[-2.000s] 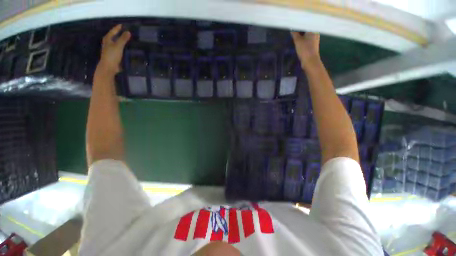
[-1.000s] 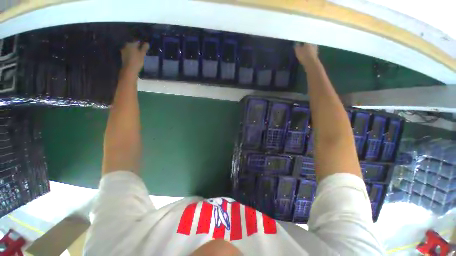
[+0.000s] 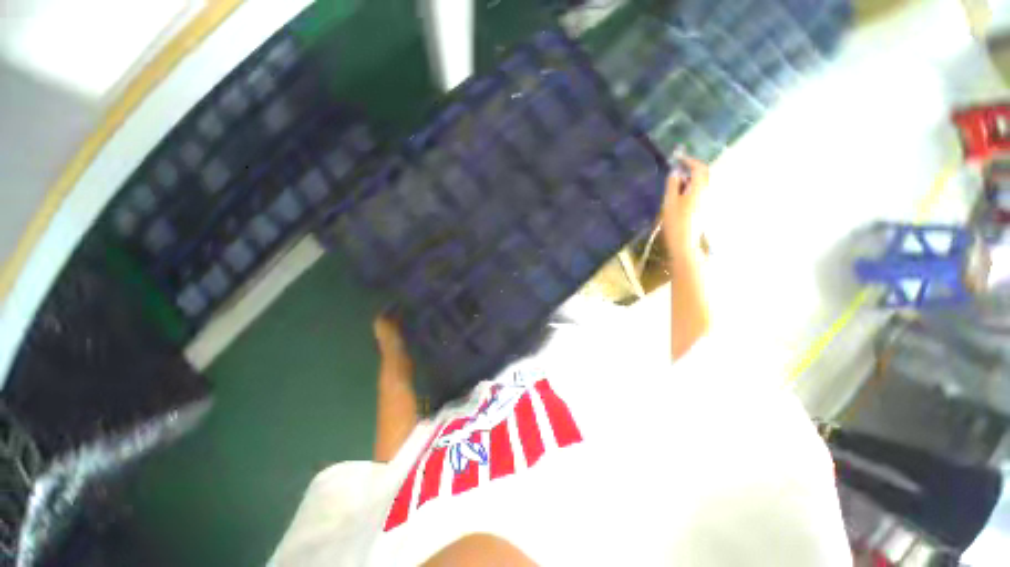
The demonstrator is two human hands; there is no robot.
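Note:
A wide black tray [image 3: 504, 199] full of dark blue-edged phone housings lies or is held in front of me, tilted in the view and blurred. My left hand [image 3: 393, 338] is at its near left edge. My right hand [image 3: 684, 188] is at its right edge, with the fingers around the corner. The fingertips are partly hidden, and I cannot tell whether the tray is raised off the green mat [image 3: 277, 399].
Another black tray [image 3: 249, 166] with pale patches stands on the raised shelf. Stacked black trays [image 3: 94, 354] are at left. Clear blister trays [image 3: 753, 55] are at upper right. A blue stool [image 3: 917, 266] and a red stool [image 3: 983, 131] stand on the floor at right.
The view has turned to the right. My hands have left the tray on the shelf and are now at the sides of the housing tray from the bench.

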